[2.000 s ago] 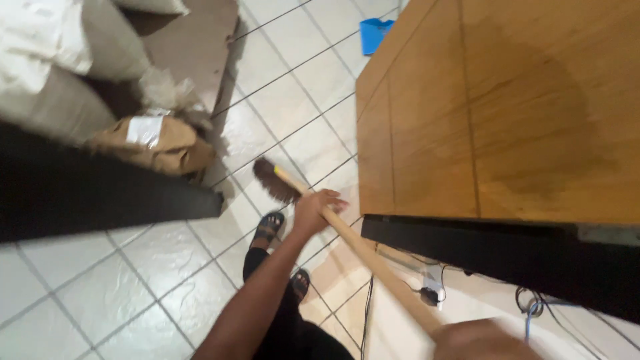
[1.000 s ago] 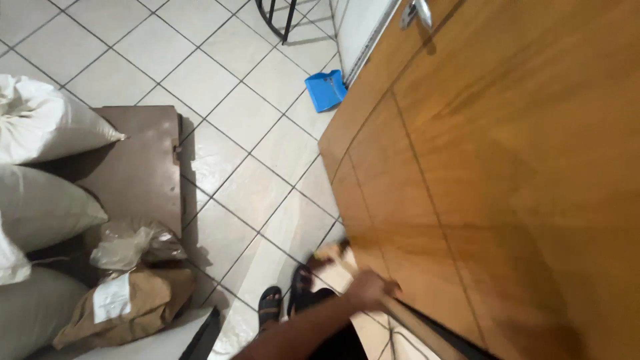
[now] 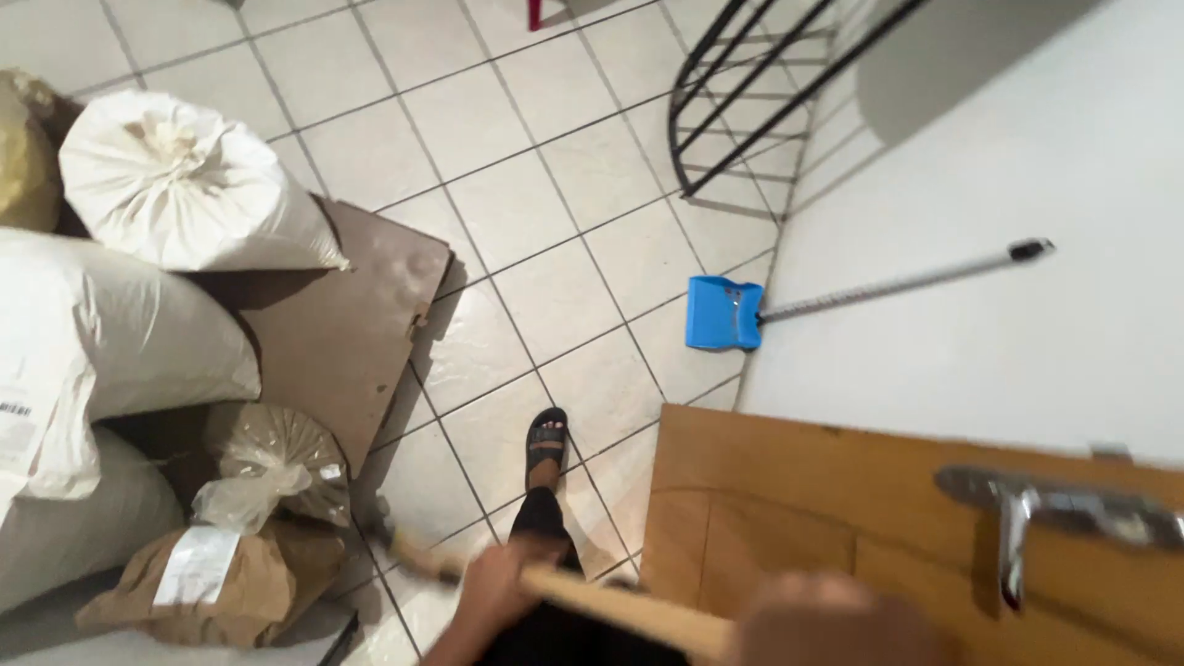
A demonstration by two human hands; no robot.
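My left hand grips the wooden broom handle near its brush end. Farther up, my right hand, blurred at the bottom right, is closed around the same handle. The handle slants across my legs. The broom's dark brush is blurred and low over the floor, left of my sandalled foot and close to the brown paper bag. A blue dustpan with a long grey handle stands against the white wall, its pan on the floor.
White sacks and a knotted clear plastic bag rest on a brown board at the left. The wooden door with a metal lever handle is at the lower right. A black metal rack stands by the wall.
The broom's brush has moved from beside the door to the left, near the paper bag. Both hands still hold the handle. The view has shifted strongly, showing more floor and wall.
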